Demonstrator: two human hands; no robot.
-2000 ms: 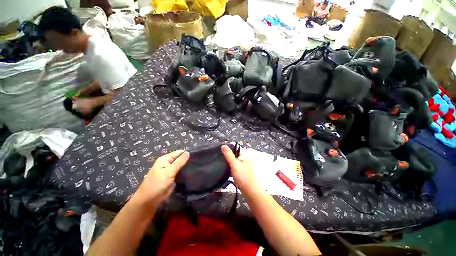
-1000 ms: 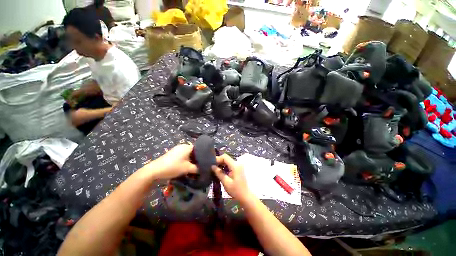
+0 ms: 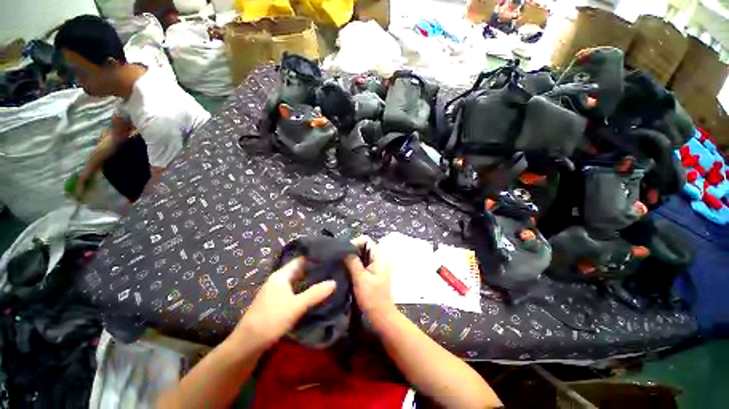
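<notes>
A dark grey plush bag [image 3: 324, 323] is held in both hands above my red-clothed lap, at the table's front edge. My left hand [image 3: 288, 299] grips its left side, with the thumb lying across the front. My right hand [image 3: 369, 279] pinches its upper right edge. The top of the bag is bunched and dark. Its face is not visible. I cannot tell whether a small tool is in my right hand.
The patterned black table cloth [image 3: 200, 240] bears a heap of grey bags [image 3: 551, 128] at back and right. White paper [image 3: 412, 272] with a red stick [image 3: 453, 280] lies right of my hands. A seated person [image 3: 160, 104] and white sacks are at left.
The bag has turned from a narrow upright view to a rounder, bunched shape. My left thumb now lies over its front. The person at left has leaned and moved their arms lower.
</notes>
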